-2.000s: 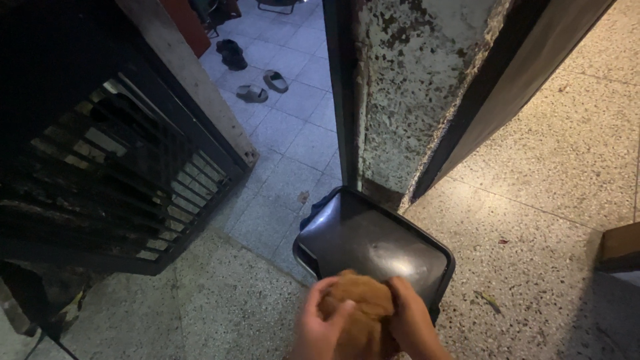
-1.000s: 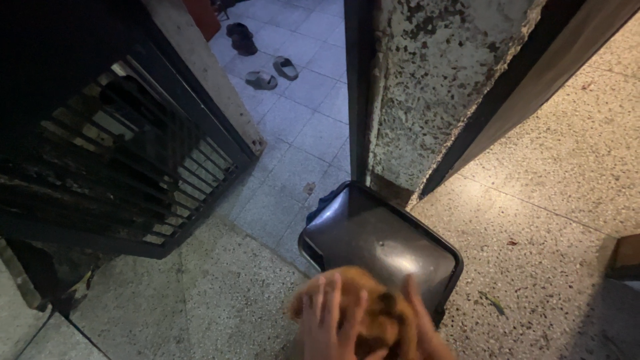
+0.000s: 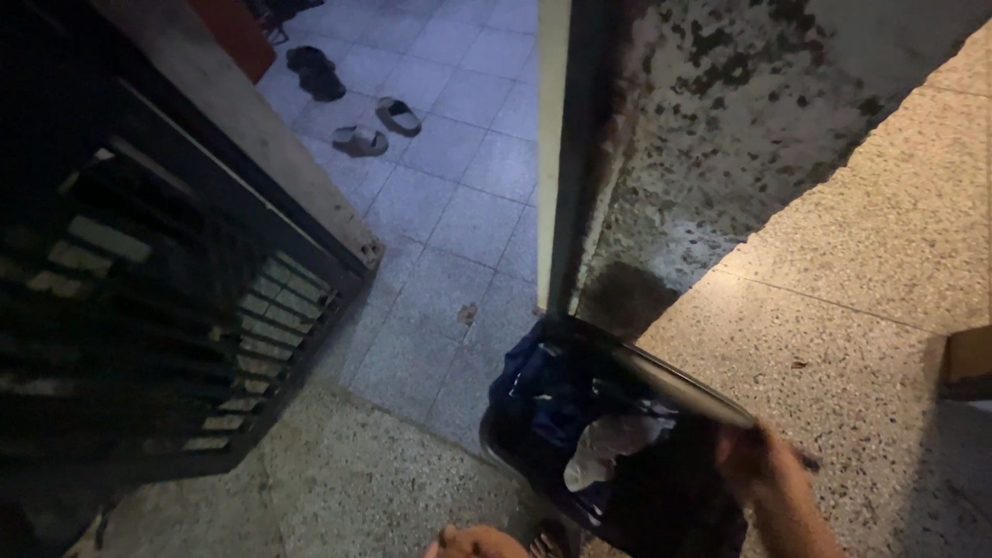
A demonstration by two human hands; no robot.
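Observation:
A dark plastic bin (image 3: 511, 457) stands at the bottom centre with its lid (image 3: 690, 384) raised and tilted. My right hand (image 3: 756, 465), blurred, grips the lid's edge at the bin's right side. Inside the bin are a dark blue plastic bag (image 3: 554, 411) and a pale crumpled thing (image 3: 612, 446). At the bottom edge, left of the bin, a brownish rounded shape shows, which looks like part of my left hand (image 3: 477, 542). Most of it is cut off by the frame, and I cannot tell whether it holds the brown item.
A dark barred metal gate (image 3: 271, 349) stands at the left. Beyond the doorway, a pair of grey slippers (image 3: 360, 141) and dark footwear (image 3: 316, 74) lie on the tiles. A worn, peeling wall (image 3: 697, 139) rises behind the bin. A brown block-like object (image 3: 969, 360) is at the right edge.
The bin's lid was closed and is now raised, showing the contents. My hands, together on a brown item before, are apart, the right one now at the lid.

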